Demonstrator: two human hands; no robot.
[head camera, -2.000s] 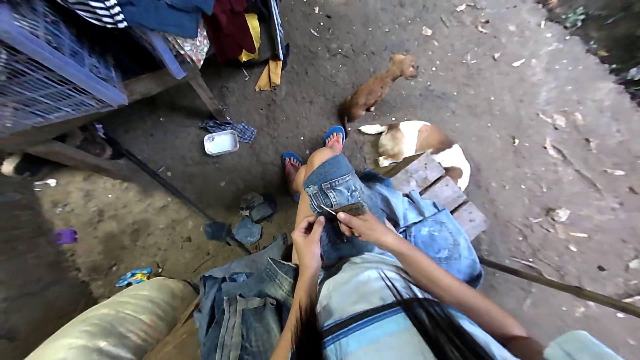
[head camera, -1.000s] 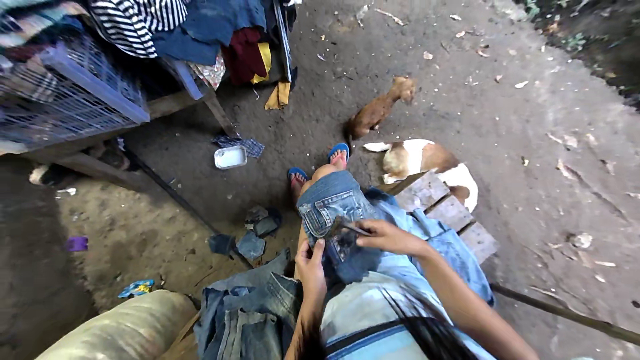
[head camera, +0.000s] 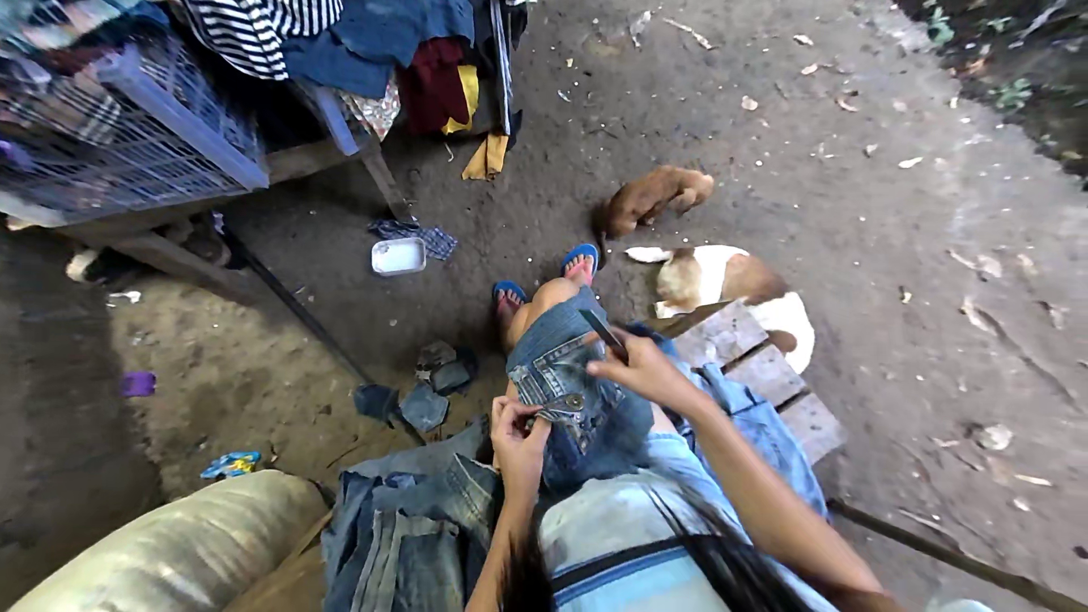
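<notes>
My left hand (head camera: 518, 435) pinches one end of a denim strip (head camera: 563, 409) with a round metal button, held over my lap. Just above and to the right, my right hand (head camera: 642, 370) grips a dark, flat-bladed tool (head camera: 604, 332), whose exact kind I cannot tell. The blade points up and left, apart from the strip. Beneath both hands a blue denim piece with a stitched pocket (head camera: 552, 365) lies over my thighs. More folded denim (head camera: 408, 527) is heaped at my left side, and light blue denim (head camera: 756, 442) hangs at my right.
A brown dog (head camera: 650, 200) and a white and brown dog (head camera: 722, 276) lie on the dirt ahead. A wooden slatted bench (head camera: 769, 374) is at my right. Ahead left are a purple plastic crate (head camera: 183, 127) of clothes, a white tray (head camera: 398, 256) and denim scraps (head camera: 425, 406). A stuffed sack (head camera: 178, 544) sits at lower left.
My hands were close together over the denim; now they are farther apart. The right hand has risen with the dark tool, and the buttoned strip shows in my left fingers.
</notes>
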